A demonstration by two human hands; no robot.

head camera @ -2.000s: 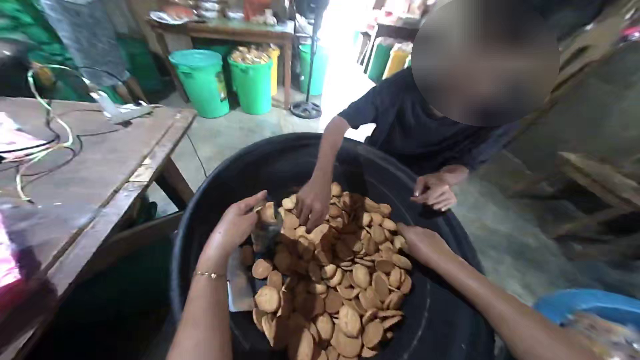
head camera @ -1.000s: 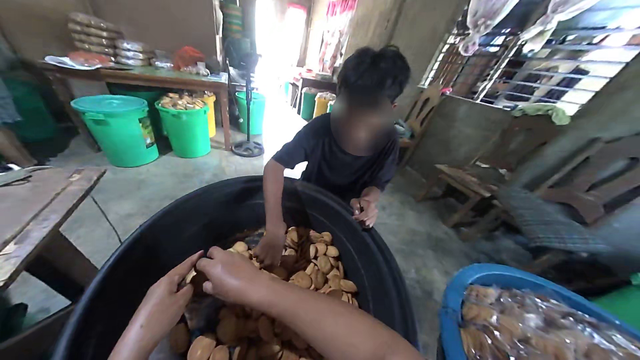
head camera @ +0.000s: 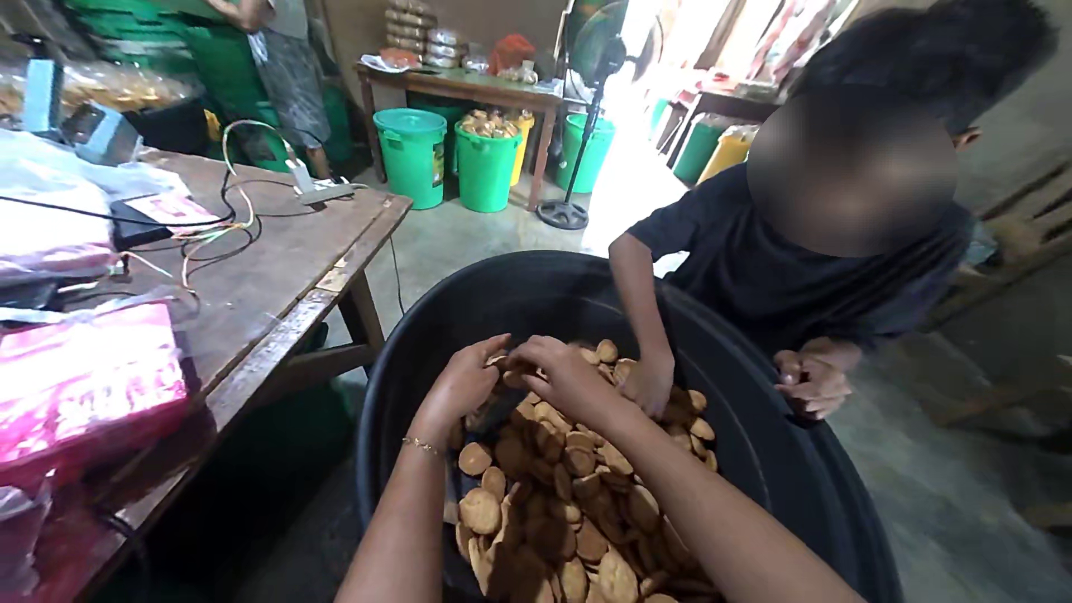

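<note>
A big black round tub (head camera: 754,452) holds a heap of round brown biscuits (head camera: 578,494). My left hand (head camera: 461,377), a thin bracelet at its wrist, is low inside the tub's far left part, at the opening of what looks like a clear bag. Close beside it, my right hand (head camera: 561,373) curls over the far side of the heap, its fingertips near a few biscuits. Whether either hand grips anything is hard to tell. To the right, another person's hand (head camera: 649,381) reaches into the biscuits; that person's other hand (head camera: 812,377) is at the tub's rim.
At left stands a wooden table (head camera: 276,251) with wires, a power strip (head camera: 327,194) and pink plastic packs (head camera: 92,377). Green lidded bins (head camera: 410,159) and a stand fan (head camera: 578,159) are beyond the tub. The other person (head camera: 779,251) leans over the tub's far right side.
Since two seconds ago my right hand has moved from the right of the heap over to my left hand. The other person's hand stays in the biscuits. The view has swung right and back.
</note>
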